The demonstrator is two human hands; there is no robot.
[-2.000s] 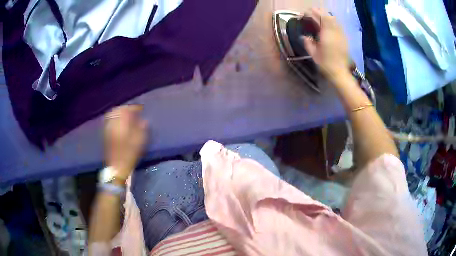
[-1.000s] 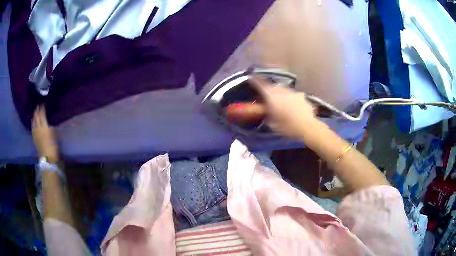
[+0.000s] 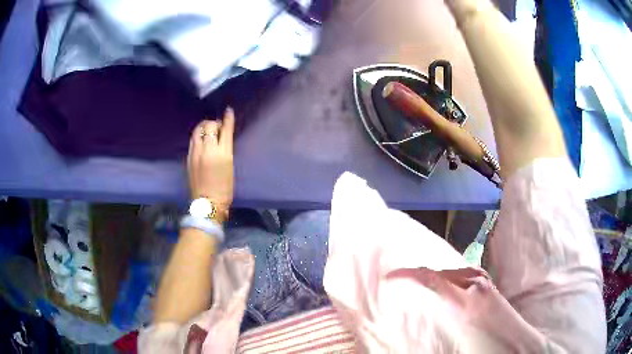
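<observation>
The dark purple garment [image 3: 118, 110] lies on the pressing table at the left, with its pale interlining [image 3: 229, 31] showing above it, partly blurred. My left hand [image 3: 211, 159] rests at the garment's lower right edge, fingers pointing away; whether it grips the cloth is unclear. The steam iron [image 3: 409, 121] lies on the table at the right, with nobody holding it, its red-brown handle slanting down to the right. My right forearm reaches past the iron to the top edge; my right hand is almost wholly cut off there.
The pressing table [image 3: 298, 187] has a faded pinkish patch around the iron. Pale pieces [image 3: 606, 104] lie on blue material at the right. Below the table at the left, a brown box [image 3: 104, 263] stands beside white rolls or cones [image 3: 69, 263].
My right hand has let go of the iron and moved away to the top edge. The iron now stands further right. My left hand has moved right, and the garment and pale layer have shifted.
</observation>
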